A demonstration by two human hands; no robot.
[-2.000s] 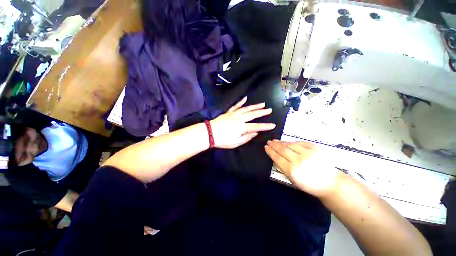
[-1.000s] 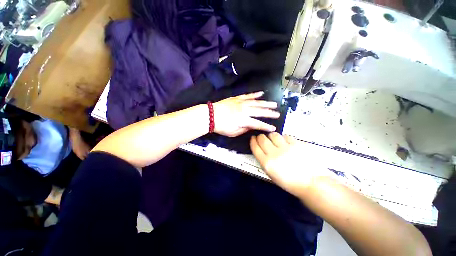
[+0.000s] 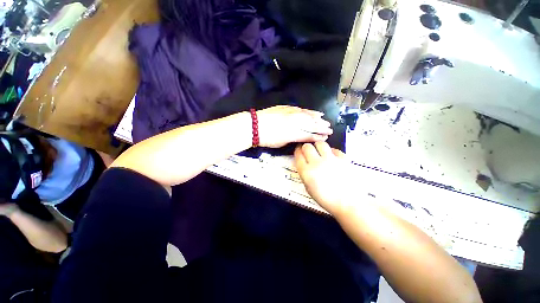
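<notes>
Black cloth (image 3: 302, 71) lies on the white table, its right edge at the presser foot and needle (image 3: 348, 118) of the off-white sewing machine (image 3: 450, 65). My left hand (image 3: 294, 126), with a red bead bracelet at the wrist, lies flat on the cloth just left of the needle, fingers close together. My right hand (image 3: 320, 168) is at the cloth's near edge, its fingertips touching or just below my left fingertips; its fingers are bent, and whether they pinch the cloth cannot be seen.
A crumpled purple garment pile (image 3: 189, 71) lies left of the black cloth. A brown board or table (image 3: 89, 77) stands further left. Another person (image 3: 59, 171) sits at the left edge. The white table's front edge (image 3: 266, 192) runs below my hands. Dark cloth hangs below it.
The black cloth has moved up towards and past the needle, baring the table's front edge. Both hands have shifted up a little and closer together, and my left fingers are less spread.
</notes>
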